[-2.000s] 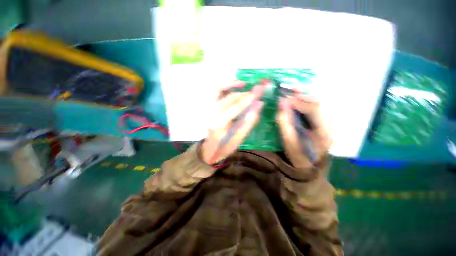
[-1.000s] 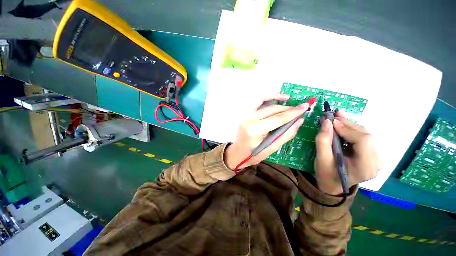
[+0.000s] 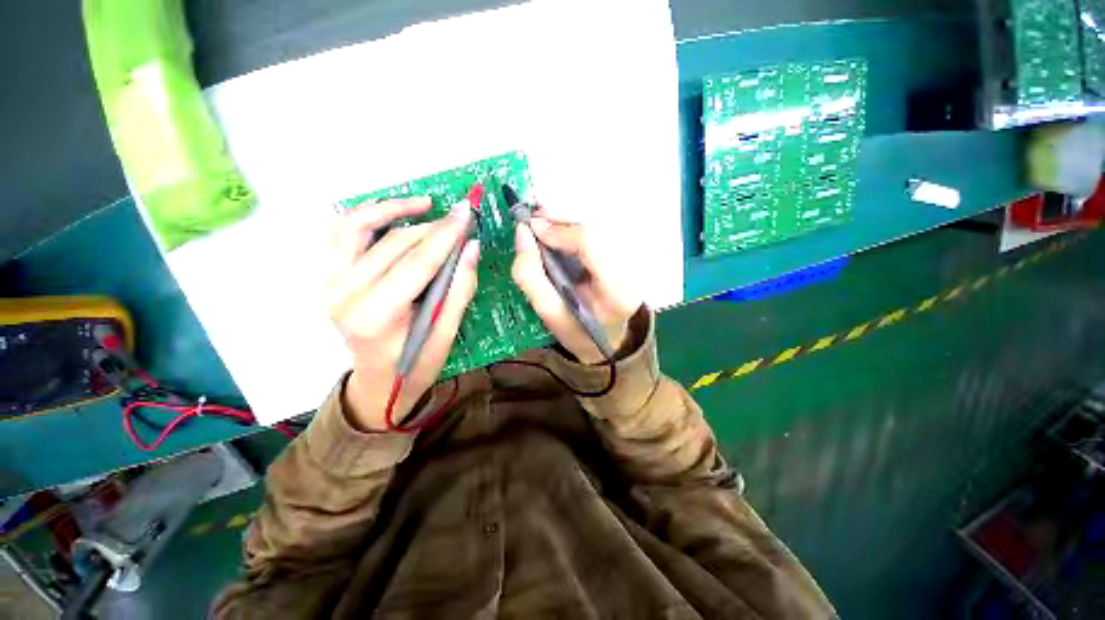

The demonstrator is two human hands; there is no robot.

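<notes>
A green printed circuit board (image 3: 494, 317) lies on the white work pad (image 3: 594, 97), partly covered by my hands. My left hand (image 3: 400, 285) holds the red test probe (image 3: 429, 313), its red tip end over the upper part of the board. My right hand (image 3: 572, 281) holds the black test probe (image 3: 574, 297), its black tip end close to the right of the red one. I cannot tell whether the tips touch the board. The digital multimeter (image 3: 61, 354) is at the left edge, cut off by the picture, with red and black leads running from it.
A second green board (image 3: 785, 158) lies on the teal bench edge right of the pad. A lime strip (image 3: 164, 133) lies over the pad's upper left. A small white label (image 3: 934, 194), a board tray (image 3: 1001, 73) and a pale yellow roll (image 3: 1066, 155) are farther right.
The view has swung right, so the multimeter sits at the left edge and the second board and tray show more fully. Both hands still hold their probes over the board.
</notes>
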